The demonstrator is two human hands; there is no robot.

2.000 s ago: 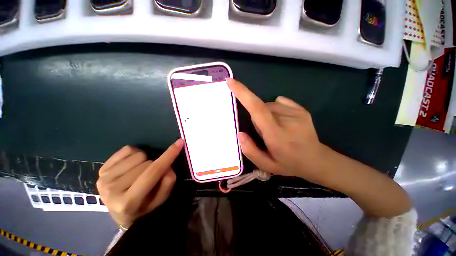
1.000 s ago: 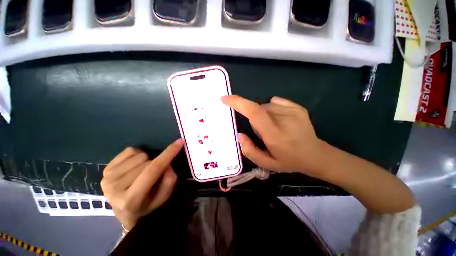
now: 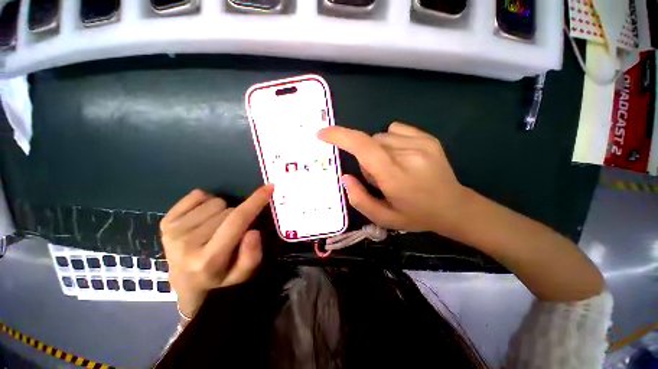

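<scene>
A smartphone [image 3: 299, 155] in a pale pink-white case lies upright in view on the dark green mat, its bright screen showing small coloured items. A pale cord [image 3: 357, 234] with a pink loop is at its bottom edge. My right hand [image 3: 408, 176] is bare and holds nothing; its index fingertip is over the upper right of the screen, its thumb by the right edge. My left hand [image 3: 216, 241] is bare, its index fingertip at the phone's left edge, its other fingers curled.
A white foam tray [image 3: 288, 45] with several smartwatches [image 3: 516, 16] runs across the back. A clear stick [image 3: 534, 102], a red box [image 3: 633, 115] and a red-dotted sheet [image 3: 586, 20] are right. White tissue [image 3: 16, 108] lies left. Lower watch trays [image 3: 112, 272] show below the bench edge.
The phone screen has changed from a mostly white page to one with small pictures. My right index fingertip has moved slightly down the screen. The camera view has shifted a little.
</scene>
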